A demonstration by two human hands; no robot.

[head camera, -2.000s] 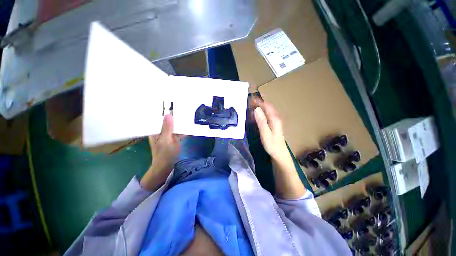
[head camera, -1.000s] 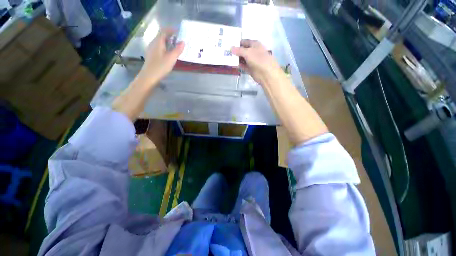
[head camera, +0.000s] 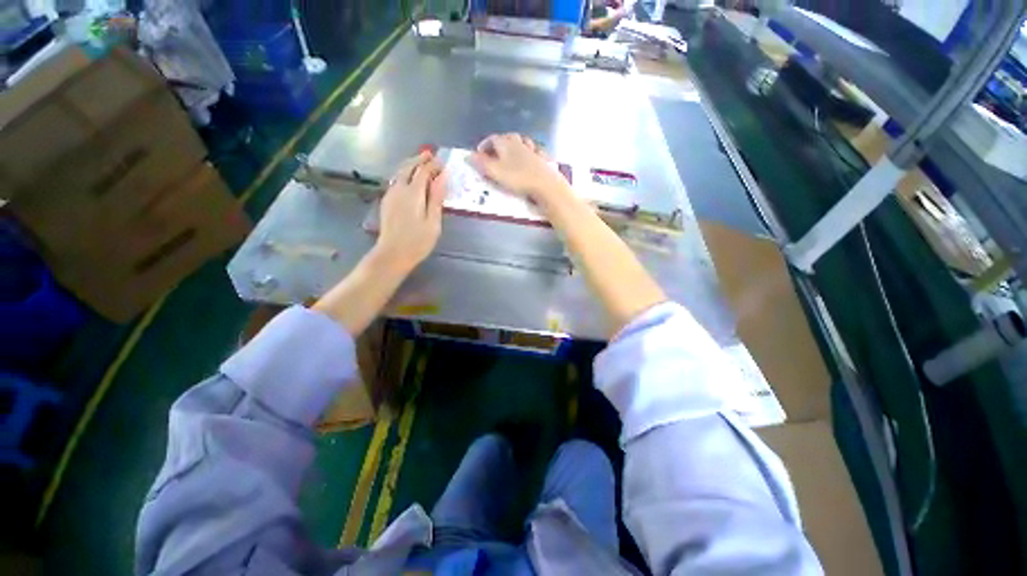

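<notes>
A white printed blister card (head camera: 487, 201) lies closed on the red nest (head camera: 569, 173) of the silver turntable (head camera: 484, 284). My left hand (head camera: 414, 205) rests on the card's left edge, fingers bent. My right hand (head camera: 518, 165) lies over its far right part, fingers bent down on it. Both hands touch the card from above and partly cover it. The black product is not visible.
Metal bars (head camera: 636, 216) flank the nest. A red-and-white label (head camera: 614, 178) is on the plate. Cardboard (head camera: 777, 326) and a card stack (head camera: 752, 385) are at right. Brown cartons (head camera: 124, 203) stand at left. A person's arm (head camera: 608, 20) shows beyond the turntable.
The card has gone from being held tilted above the nest to lying on it. My hands have shifted onto it, the right towards its far side. The view shows more of the turntable.
</notes>
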